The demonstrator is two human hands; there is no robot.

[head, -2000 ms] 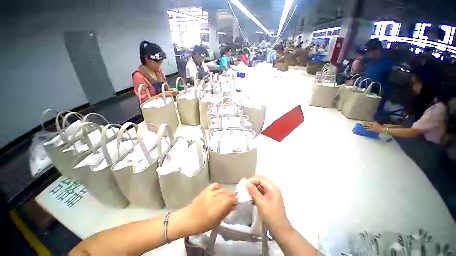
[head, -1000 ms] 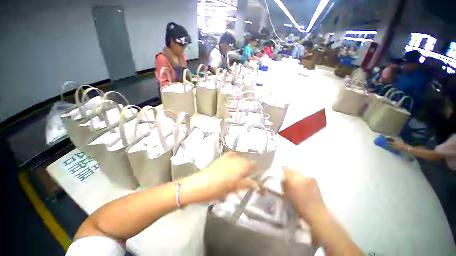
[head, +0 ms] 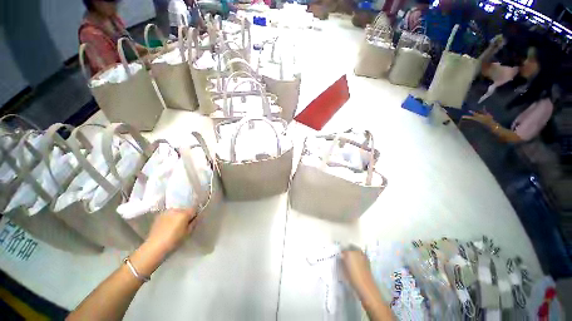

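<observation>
My left hand [head: 170, 231] has its fingers closed on the front rim of a beige tote bag [head: 210, 229], near a handle base, in the left front row. White crumpled stuffing [head: 164, 178] fills that bag. Another stuffed tote bag [head: 332, 191] stands upright at the centre, untouched, handles up. My right hand [head: 356, 266] is blurred, low over the table beside a thin whitish piece [head: 325, 256]; whether it grips this piece is unclear.
Strap bundles [head: 467, 276] with clear poly lie at the lower right. A red board [head: 325, 103] lies mid-table. More stuffed bags stand left and behind. Across the right, a person [head: 533, 119] sits near a blue object [head: 416, 105] and upright bags.
The bag that was under my hands now stands farther forward, released. My left hand has moved left to another bag, my right hand down toward the straps. The view has tilted down.
</observation>
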